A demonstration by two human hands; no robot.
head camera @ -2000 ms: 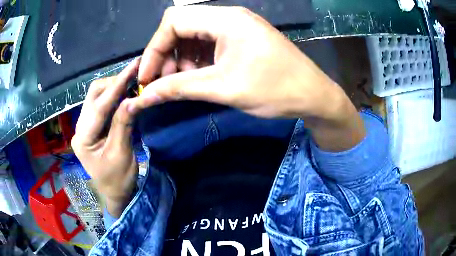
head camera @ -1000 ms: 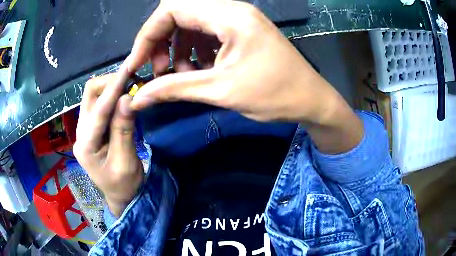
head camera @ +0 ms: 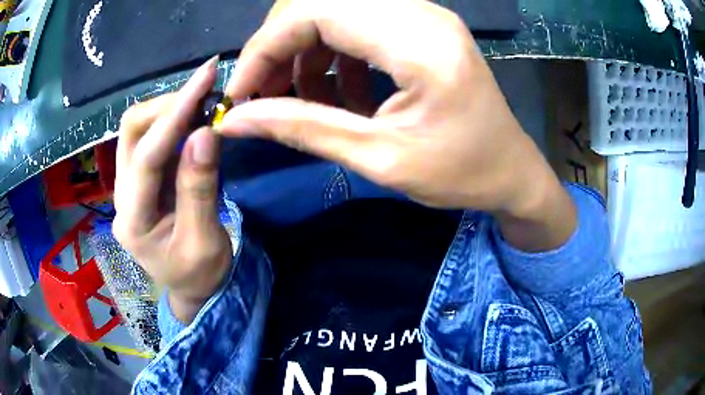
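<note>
A small glossy black housing (head camera: 209, 106) with a bright yellow patch (head camera: 220, 113) is held between the fingertips of both hands, left of the picture's middle. My left hand (head camera: 174, 189) pinches its black side between thumb and fingers. My right hand (head camera: 386, 116) comes in from the right, its thumb and index fingertips on the yellow side. The fingertips cover much of the part, so its inner detail cannot be told.
The dark green bench (head camera: 572, 38) spans the top, with a black mat (head camera: 154, 46) bearing a curve of pale dots. A white foam tray (head camera: 640, 108) is at the right. Red bins (head camera: 71, 281) lie below left. A black cable (head camera: 689, 116) hangs at far right.
Both hands have risen slightly with the part, and my left thumb has dropped a little away from my right thumb. More of the part's yellow and black shows. The view has shifted slightly.
</note>
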